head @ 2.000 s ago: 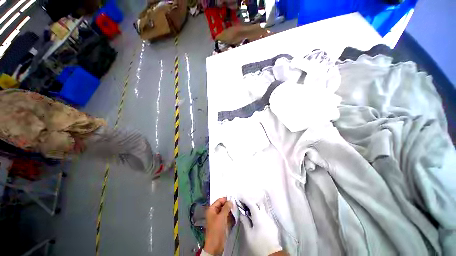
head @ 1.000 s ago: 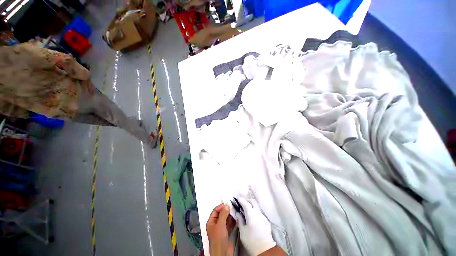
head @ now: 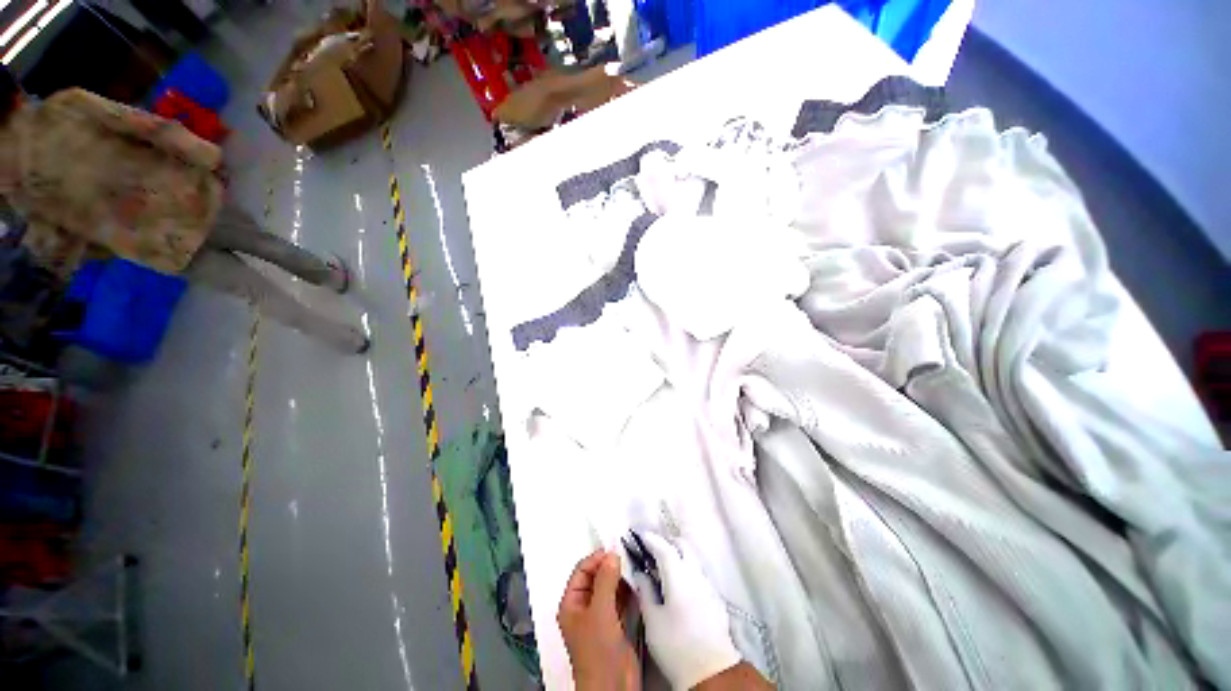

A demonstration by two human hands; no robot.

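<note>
Off-white knit garments (head: 864, 446) with dark grey bands (head: 581, 300) lie heaped over the white table. My left hand (head: 595, 624) is bare, at the near left edge of the table, its thumb and fingertips pinched on a bit of the pale garment; the exact edge or thread is too small to tell. My right hand (head: 686, 614), in a white glove, is just right of it and holds small dark thread snips (head: 640, 556), their tip close to my left fingertips. The glove blends with the pale cloth.
A person (head: 135, 189) is on the grey floor at the left. A green sack (head: 475, 506) lies beside the table's left edge. A carton (head: 335, 84), a red crate (head: 489, 65) and blue bins (head: 124, 308) stand farther off. A white wall is at the right.
The view has shifted, so the table sits farther left. My hands stay close together at the cloth, with the snips still in the gloved hand. The person has moved up and left in the picture.
</note>
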